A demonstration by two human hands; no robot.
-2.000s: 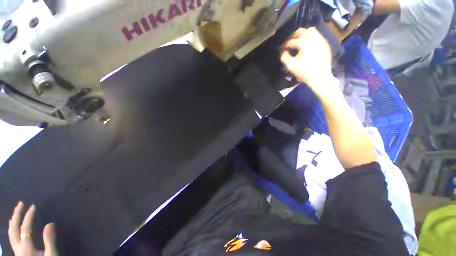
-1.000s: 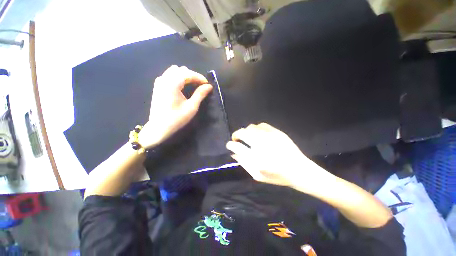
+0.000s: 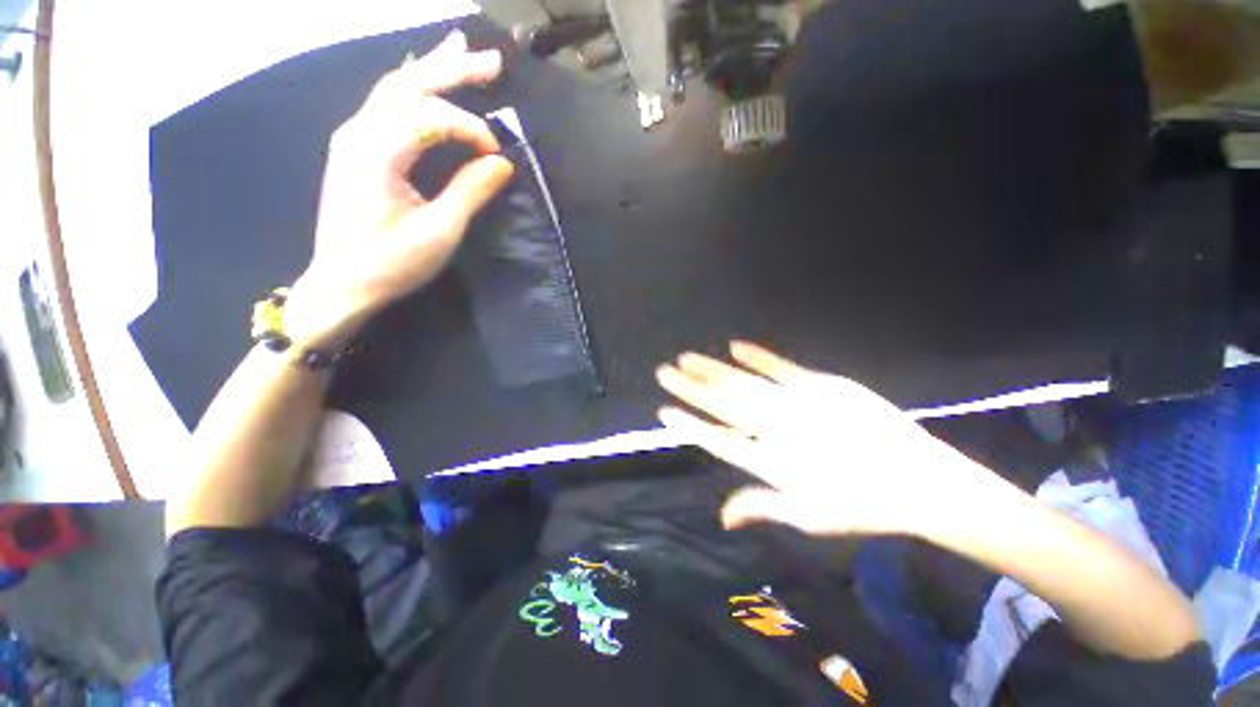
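A large black garment panel (image 3: 691, 276) lies flat across the table under the machine head. A narrow dark welt piece (image 3: 532, 297), greyer and shinier with a pale edge line, lies on it left of the presser foot (image 3: 651, 109). My left hand (image 3: 401, 194) pinches the top end of the welt piece between thumb and index finger, other fingers spread. My right hand (image 3: 802, 435) lies palm down with fingers apart at the panel's front edge, right of the welt piece's lower end, holding nothing.
The ribbed knob (image 3: 755, 124) is right of the presser foot. Another dark piece (image 3: 1175, 263) lies at the table's right. A blue basket (image 3: 1175, 442) with pale cloth is at the lower right. A brown edge strip (image 3: 62, 249) runs along the left.
The panel and welt piece have shifted left relative to the needle, with my left hand at the welt piece's top. My right hand has come off its lower end and opened.
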